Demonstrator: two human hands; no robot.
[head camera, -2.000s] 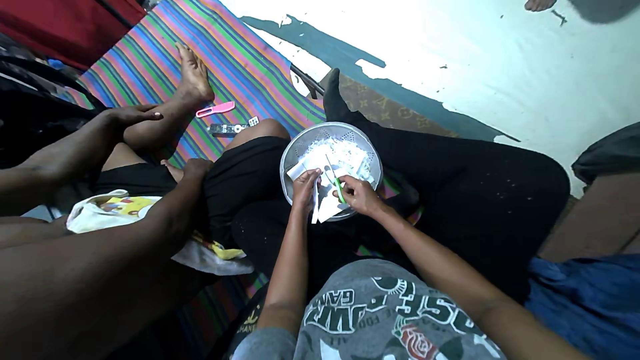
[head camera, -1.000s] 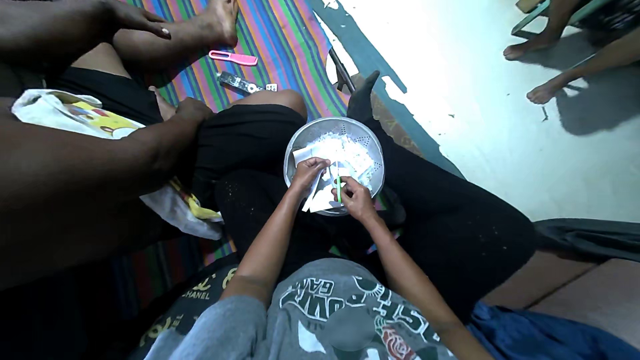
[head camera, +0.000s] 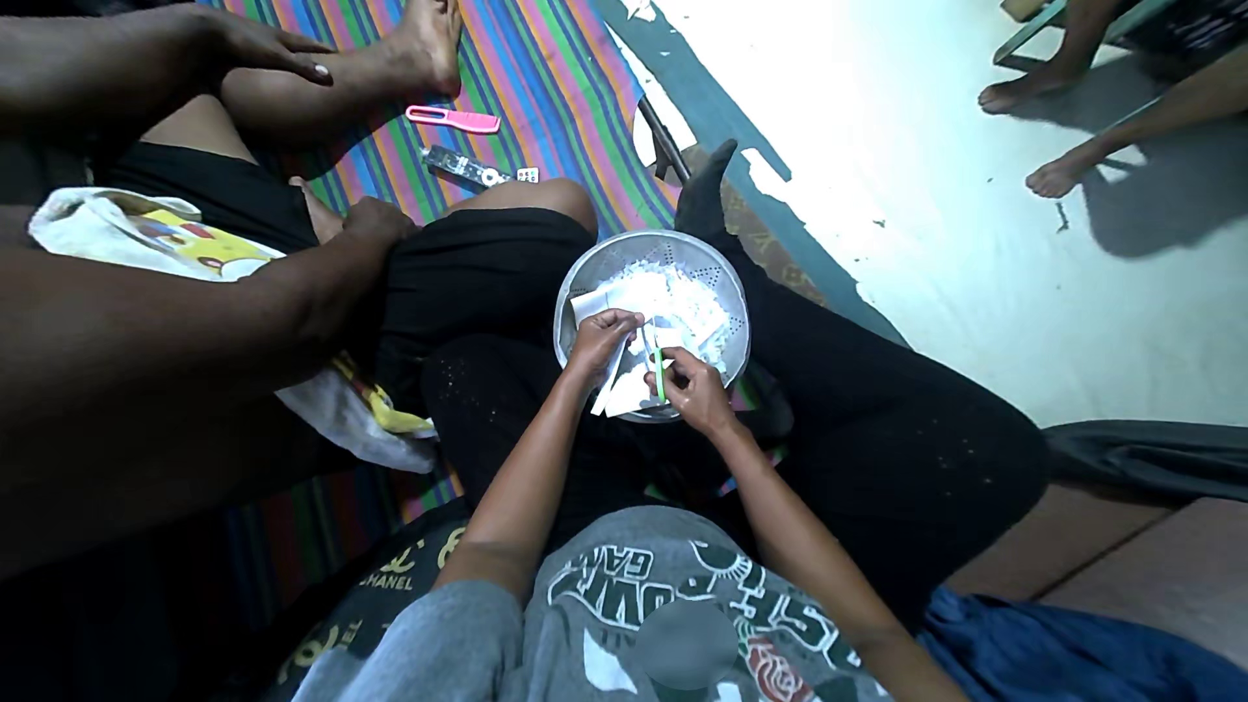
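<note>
A perforated metal colander (head camera: 597, 261) rests in my lap, holding a heap of small white paper scraps (head camera: 673, 292) and some larger white sheets. Over its left side, my left hand (head camera: 606, 341) pinches a piece of white paper between thumb and fingers. My right hand (head camera: 694, 390), over the near right part of the colander, grips green-handled scissors (head camera: 660, 375), whose blades point away from me at the paper by my left fingertips. White paper strips (head camera: 612, 375) hang below my left hand. Whether the blades touch the paper cannot be told.
Another person sits close on my left, legs and arms beside mine, with a white and yellow cloth (head camera: 185, 234). A pink comb (head camera: 453, 119) and a dark remote control (head camera: 466, 168) lie on the striped mat (head camera: 546, 88). Someone's bare feet (head camera: 1063, 171) are on the pale floor at upper right.
The view has shifted, bringing the feet at upper right into sight. Both hands stay over the colander, the left on paper and the right on the scissors.
</note>
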